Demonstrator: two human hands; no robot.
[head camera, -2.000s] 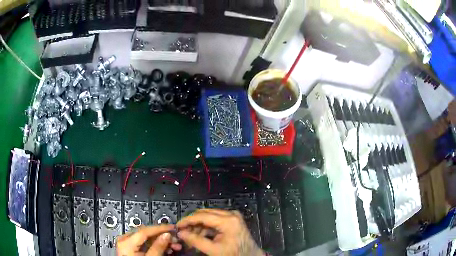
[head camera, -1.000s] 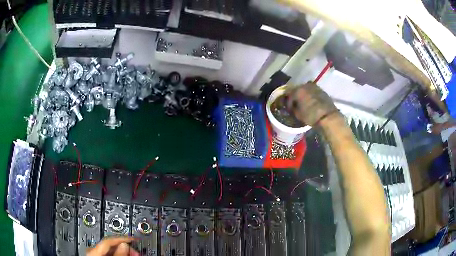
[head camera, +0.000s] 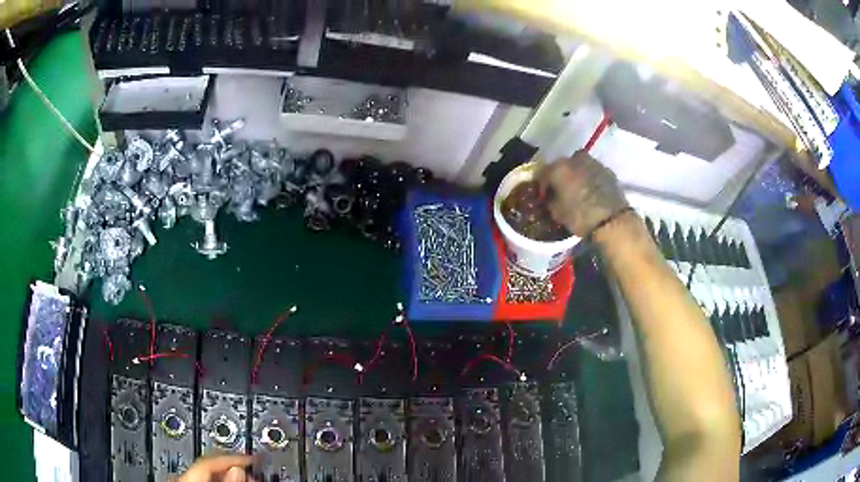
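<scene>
My right hand (head camera: 587, 198) is at the white grease tub (head camera: 542, 254), its fingertips inside over the brown paste (head camera: 523, 205). Whether the fingers hold anything is hidden. My left hand (head camera: 222, 468) is at the bottom edge, partly cut off, over the row of long black housings (head camera: 328, 461). What its fingertips hold is too small to tell. Several housings show a round hole, and some holes have a bright metal ring (head camera: 274, 436). Thin red wires (head camera: 271, 339) with small white plugs come from the housings' tops.
Silver castings (head camera: 123, 202) and black rings (head camera: 372, 193) are heaped at the back. A blue screw bin (head camera: 451, 311) and a red bin (head camera: 534, 311) stand before the tub. A foam tray (head camera: 769, 377) is at right, partly behind my arm. A dark-edged box (head camera: 49, 353) is at left.
My hands were together over the housings two seconds ago. My right hand has since moved to the tub and stays there. My left hand has shifted left to the bottom edge. The view has shifted.
</scene>
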